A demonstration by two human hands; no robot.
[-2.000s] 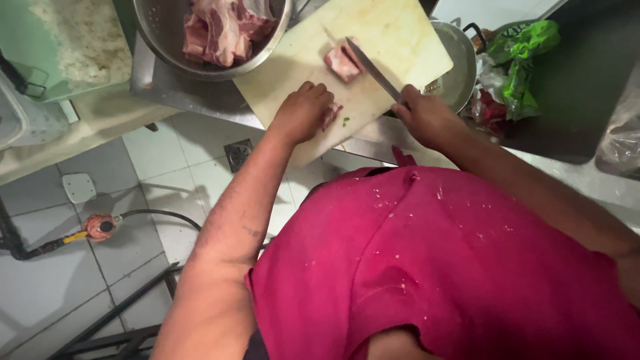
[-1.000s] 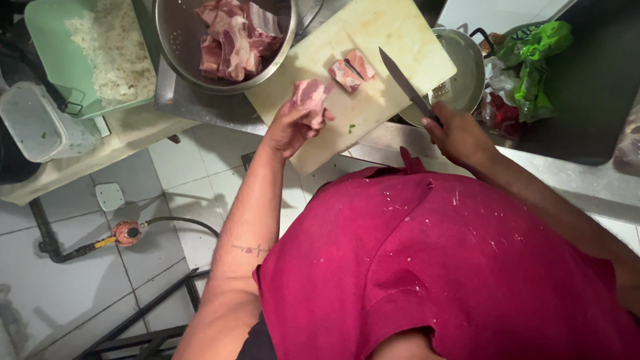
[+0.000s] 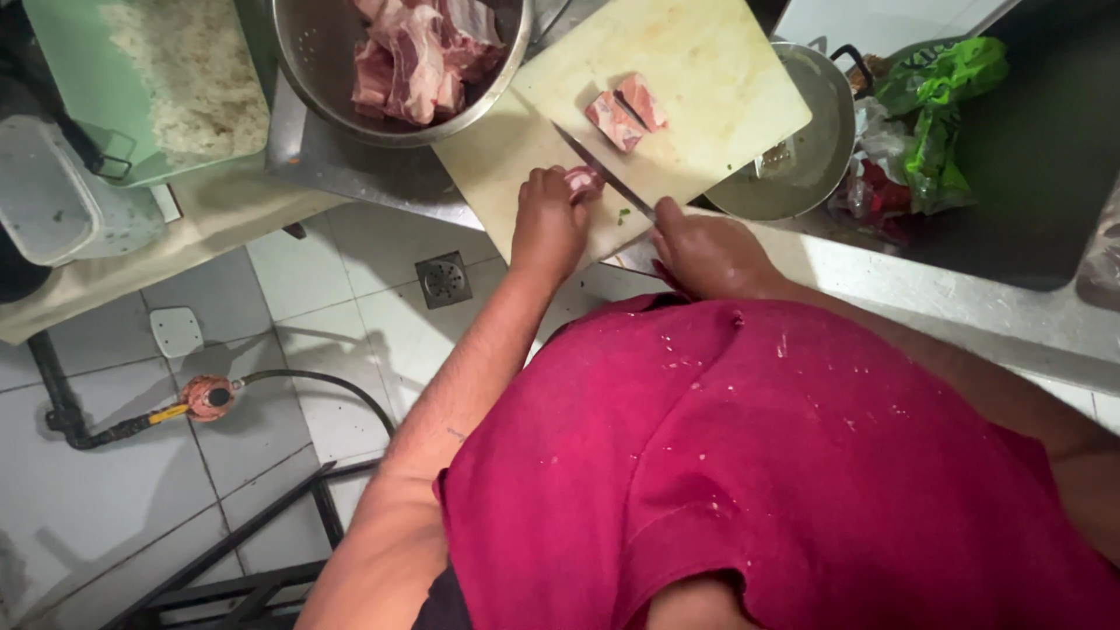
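Note:
On the pale cutting board [image 3: 735,61], my left hand [image 3: 551,219] grips a piece of raw meat [image 3: 582,182], its fingers covering part of it. My right hand [image 3: 717,254] holds the handle of a kitchen knife [image 3: 604,171]; the blade points up and left and lies right beside that piece, and whether it touches the meat is not plain. Two more pieces of raw meat [image 3: 615,121] sit side by side farther up the board. Above my left hand, a steel bowl [image 3: 297,79] holds several large chunks of raw meat with bone [image 3: 416,66].
A shallow metal pan [image 3: 809,179] stands partly beneath the board's right edge. Beyond it lie a green plastic bag [image 3: 936,131] and a dark sink basin [image 3: 1032,192]. At left are a green tray of white food [image 3: 192,87] and a clear plastic container [image 3: 52,192].
One second ago my left hand held the piece of meat raised; now it is down on the board. The knife has moved left and down, from beside the two pieces to the held one.

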